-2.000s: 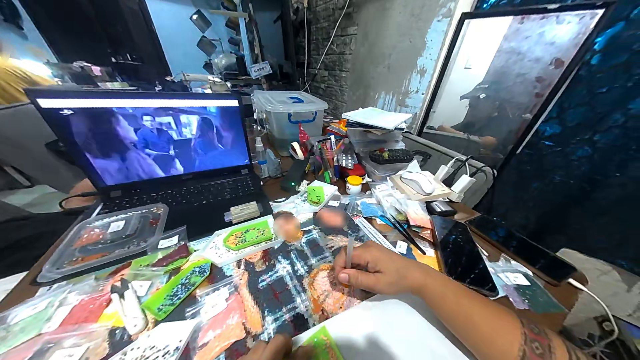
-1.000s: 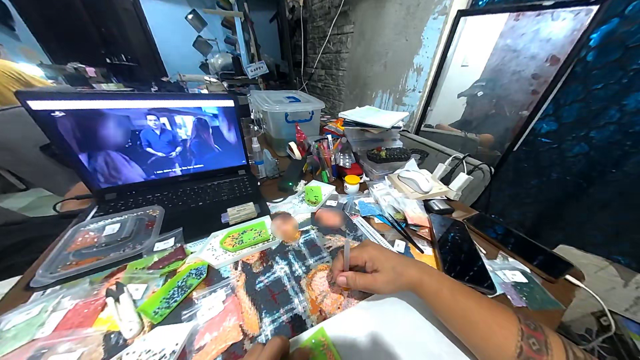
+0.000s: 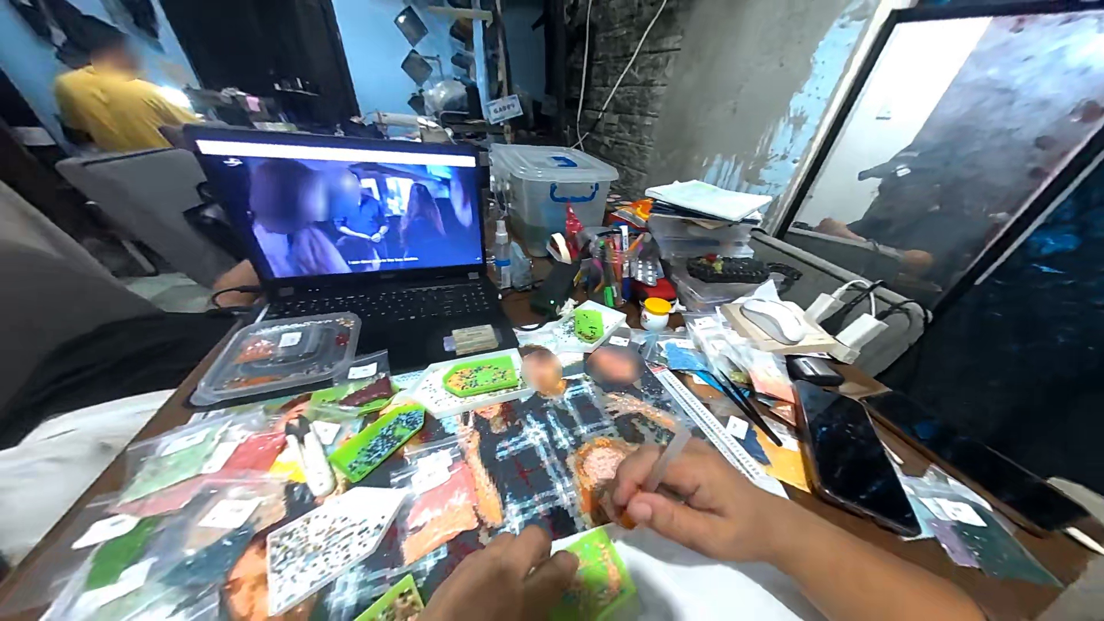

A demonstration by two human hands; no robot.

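My right hand [image 3: 690, 500] is closed around a translucent pen-like applicator [image 3: 668, 461], its tip down at the diamond painting canvas [image 3: 552, 466]. At the bottom, my left hand [image 3: 509, 578] holds the edge of a green bead tray [image 3: 597, 573] with orange beads, which lies on white paper [image 3: 690, 578] over the canvas. Left of my hands are a small bag of orange beads [image 3: 440, 500], a white tray of mixed beads [image 3: 328, 543] and a green tray of dark beads [image 3: 379, 442].
An open laptop [image 3: 362, 216] stands behind a clear plastic container [image 3: 280, 354]. Bead bags [image 3: 198, 457] cover the left side. A white ruler [image 3: 711, 427], black tweezers [image 3: 750, 405], a phone [image 3: 854, 457] and a mouse [image 3: 774, 319] are at the right. A person in yellow [image 3: 125, 103] sits far back.
The view has shifted left, showing more of the person in yellow. My right hand has stayed over the canvas with the applicator, and my left hand now reaches further over the green tray.
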